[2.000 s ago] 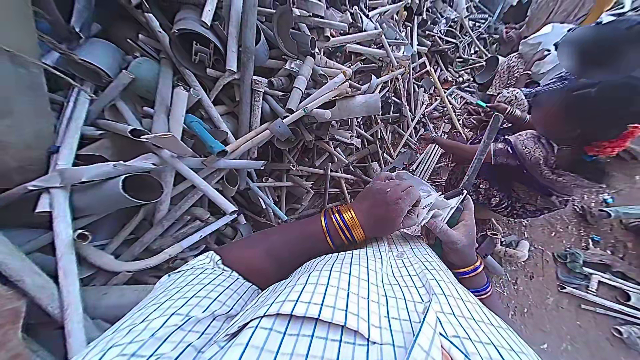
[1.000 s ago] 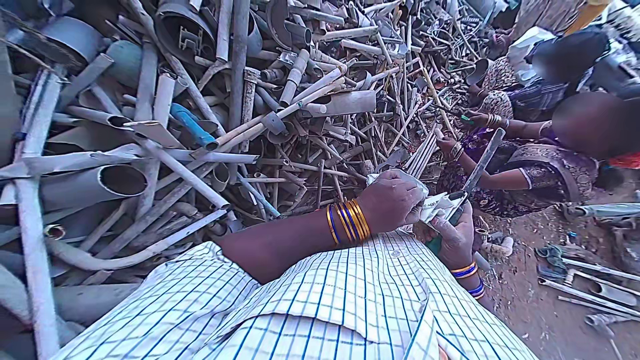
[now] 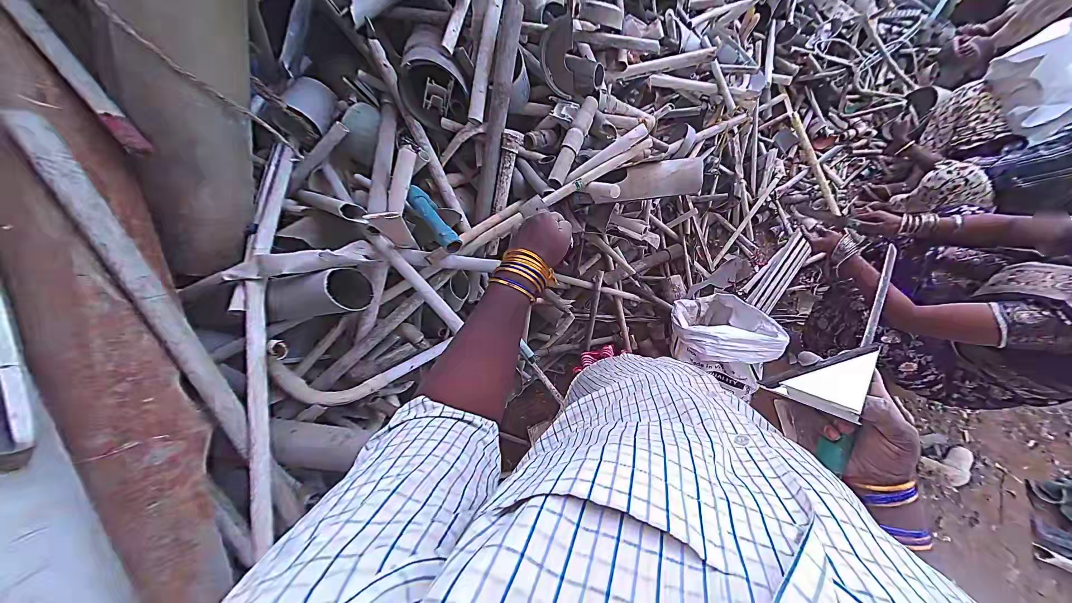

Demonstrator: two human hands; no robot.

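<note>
My left hand (image 3: 543,236) is extended over the heap of scrap plastic pipes (image 3: 662,180), its fingers curled at a small grey piece near long thin pipes; whether it grips the piece cannot be told. At the lower right, my right hand (image 3: 883,427) holds a long tool with a green handle (image 3: 834,452), whose narrow blade (image 3: 881,293) points up and away. A white triangular piece (image 3: 833,383) with a dark edge lies against the tool by that hand. Between my hands stands a white plastic bag (image 3: 727,331) bearing print.
A blue pipe piece (image 3: 432,218) and a wide grey pipe (image 3: 318,293) lie in the heap. Rusty sheet metal (image 3: 109,335) leans at the left. Co-workers' hands (image 3: 825,239) at the right are near a bundle of thin strips (image 3: 775,272). Bare dirt ground (image 3: 997,427) shows lower right.
My left hand has left the white item near my right hand and moved left and forward over the pipe heap. My right hand has shifted outward, still holding the tool. The view has turned left.
</note>
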